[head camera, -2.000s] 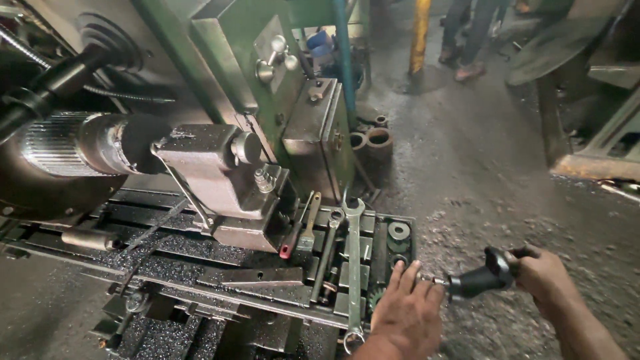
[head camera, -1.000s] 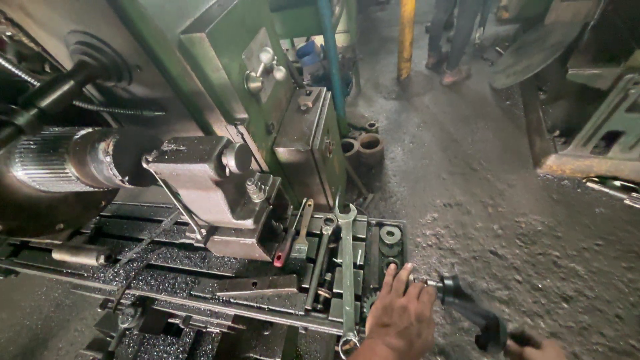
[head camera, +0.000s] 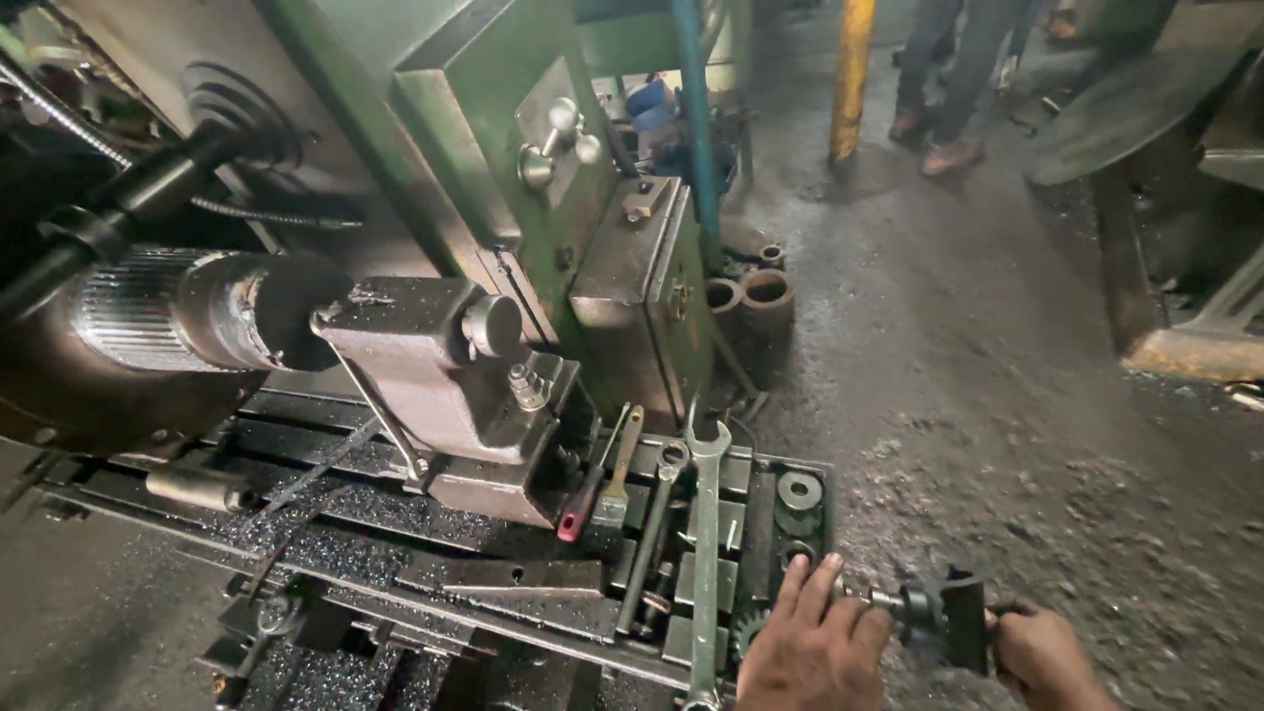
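Note:
My left hand (head camera: 818, 642) lies flat with its fingers spread on the end of the milling machine table, beside a steel washer (head camera: 800, 490) and a small gear (head camera: 748, 632). At the lower right, my right hand (head camera: 1042, 652) grips the handle of a dark crank (head camera: 953, 617) on the table's end shaft (head camera: 869, 595). Left of my left hand lie a large open-end wrench (head camera: 706, 553), a ring wrench (head camera: 652, 538), a brush (head camera: 617, 479) and a red-handled tool (head camera: 581, 504). Farther left, a tailstock (head camera: 415, 365) stands against a splined metal workpiece (head camera: 138, 306).
Metal chips (head camera: 395, 523) cover the slotted table, where a flat bar (head camera: 523, 578) lies. A green machine housing (head camera: 474, 128) rises behind. Pipe pieces (head camera: 767, 291) stand on the floor near a blue post (head camera: 699, 118). A person's legs (head camera: 948, 89) are beyond a yellow post (head camera: 851, 79).
The crank has turned, and my right hand has moved around with it, first lower and then up again. My left hand has stayed at the table's end.

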